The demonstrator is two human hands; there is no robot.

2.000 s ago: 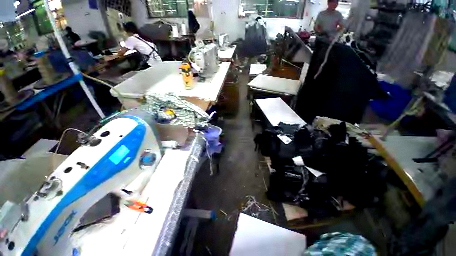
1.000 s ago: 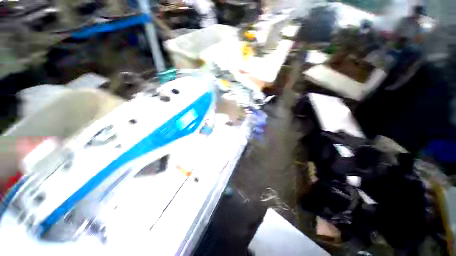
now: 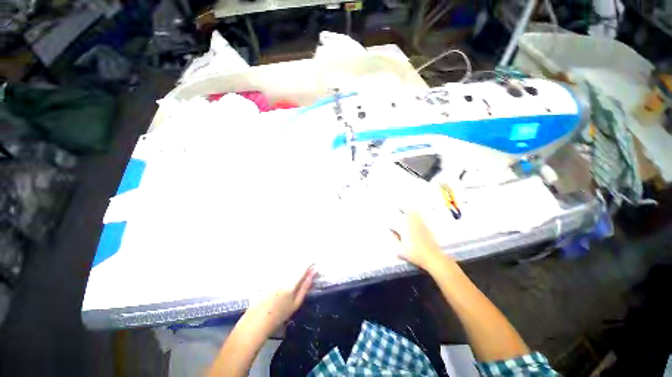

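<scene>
The white sewing machine [image 3: 471,121] with a blue stripe stands on the right half of the white table [image 3: 199,243]. My left hand [image 3: 284,298] is at the table's front edge, left of centre, fingers forward. My right hand [image 3: 418,241] lies on the table front, below the machine's needle end. White fabric is overexposed and blends into the table, so I cannot tell whether either hand holds a piece. Orange and black thread snips [image 3: 450,201] lie under the machine arm, beside a dark flat object [image 3: 421,166].
A beige bin [image 3: 295,79] behind the table holds pink-red cloth [image 3: 250,99] and white pieces. Two blue patches [image 3: 110,243] mark the left table edge. Checked cloth [image 3: 613,151] hangs by the machine's right end. Another pale bin [image 3: 582,55] stands at the back right.
The view has swung left from the aisle and down onto the machine table. Both my hands now show at the front edge. The machine has shifted right in the picture.
</scene>
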